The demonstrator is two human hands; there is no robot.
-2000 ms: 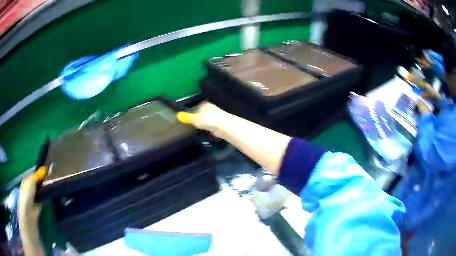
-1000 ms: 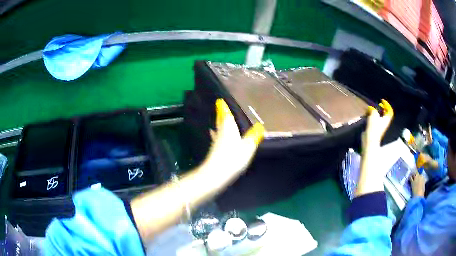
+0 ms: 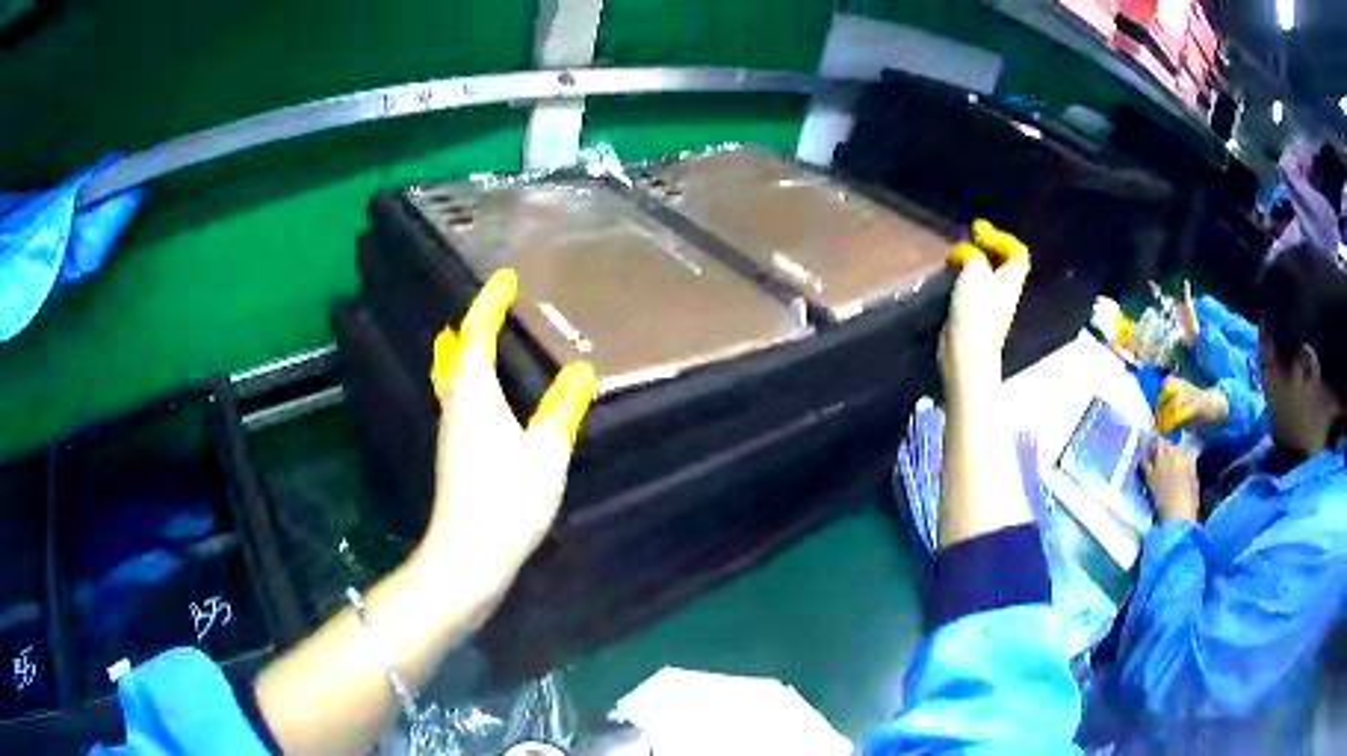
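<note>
A black foam tray (image 3: 709,392) lies on top of a stack of black trays. It holds two tablets with bronze-brown backs up, the left one (image 3: 621,281) and the right one (image 3: 827,236), under shiny clear plastic. My left hand (image 3: 495,428), with yellow finger cots, is at the tray's left end, thumb at the front left corner and fingers on the left side. My right hand (image 3: 978,318), also with yellow finger cots, is at the tray's right end. Some fingertips are hidden behind the tray edge.
Another black tray with dark tablets (image 3: 148,547) is at the left. White sheets (image 3: 724,716) lie at the bottom. Purple-blue films (image 3: 923,465) are right of the stack. A person in blue (image 3: 1256,591) works at a tablet (image 3: 1105,440) on the right. A metal rail (image 3: 443,101) runs behind.
The view has swung right, so the stack appears further left. Both hands remain at the tray's ends. Earlier, they were at the left tray, whose brown-backed tablets have given way to dark screens.
</note>
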